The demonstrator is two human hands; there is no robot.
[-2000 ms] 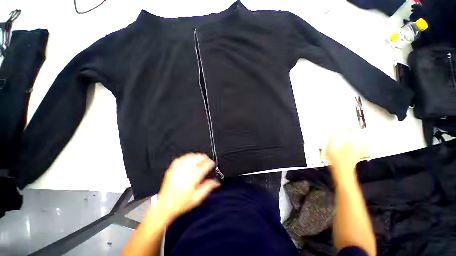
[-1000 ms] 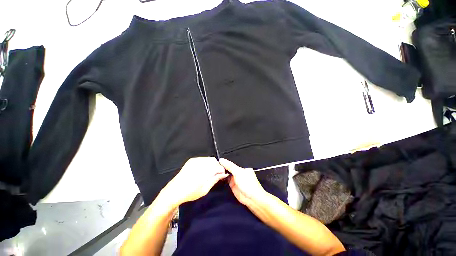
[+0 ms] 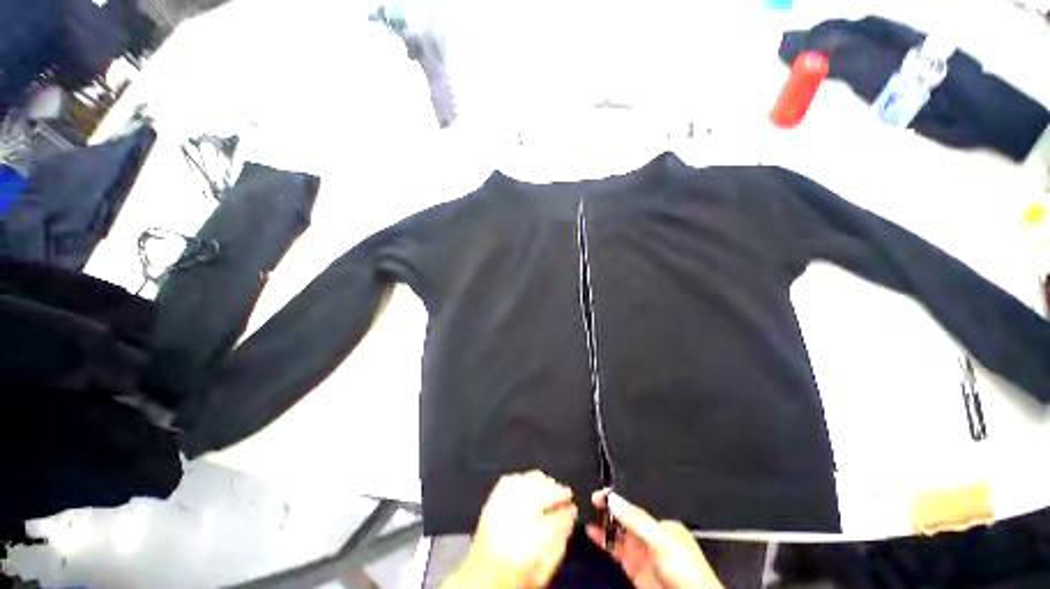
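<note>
A black zip-front jacket lies spread flat with both sleeves out. Its pale front zipper runs down the middle to the hem. My left hand has its fingers closed at the hem just left of the zipper's lower end. My right hand is just right of it, with thumb and fingers pinching the zipper's lower end, where a small metal part shows. What my left fingers hold is too blurred to tell apart from the hem.
Snips lie under the right sleeve, and a tan card patch at the front edge. A red thread cone and clear bottle are at the back right. Dark garments and black hangers lie left; a grey-handled tool stands behind.
My hands have come together at the zipper's bottom and now sit slightly apart there. The view has tilted up and left, showing more of the table's far side.
</note>
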